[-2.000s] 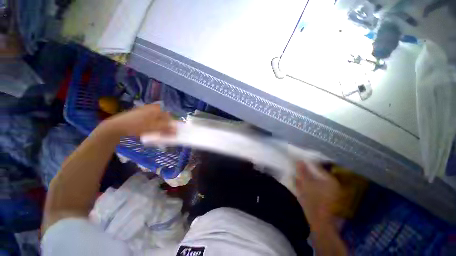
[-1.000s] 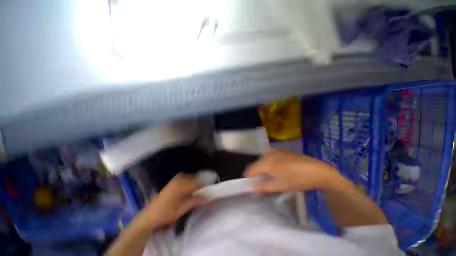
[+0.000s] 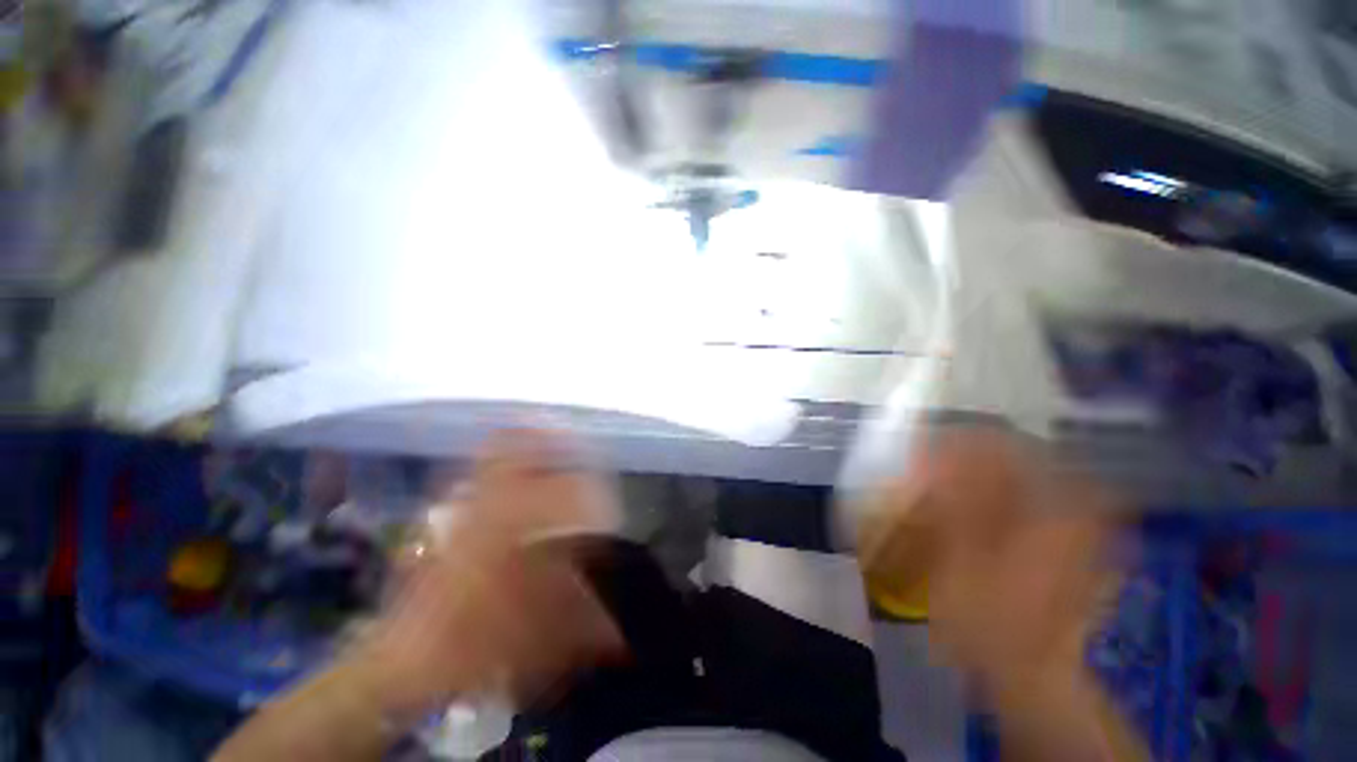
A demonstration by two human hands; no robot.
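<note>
A long, curved white band (image 3: 506,421) lies along the front edge of the machine table, left of the needle area. My left hand (image 3: 521,573) is blurred, just below the band; whether its fingers touch the band cannot be told. My right hand (image 3: 1012,543) is blurred at the table edge on the right. A white cloth strip (image 3: 890,447) hangs down beside its fingertips; whether the fingers grip it is unclear. The presser foot and needle area (image 3: 703,216) is in glare at upper centre, away from both hands.
The machine head with blue stripes (image 3: 819,67) spans the top, with a purple piece (image 3: 941,90) on it. Dark purple cloth (image 3: 1213,387) lies at the right. Blue baskets stand below left (image 3: 112,596) and below right (image 3: 1176,625). A yellow item (image 3: 897,573) is beneath the table.
The view has swung up to the machine. My hands, earlier together over the lap on a white piece, are now apart near the table edge. The curved band now lies along that edge.
</note>
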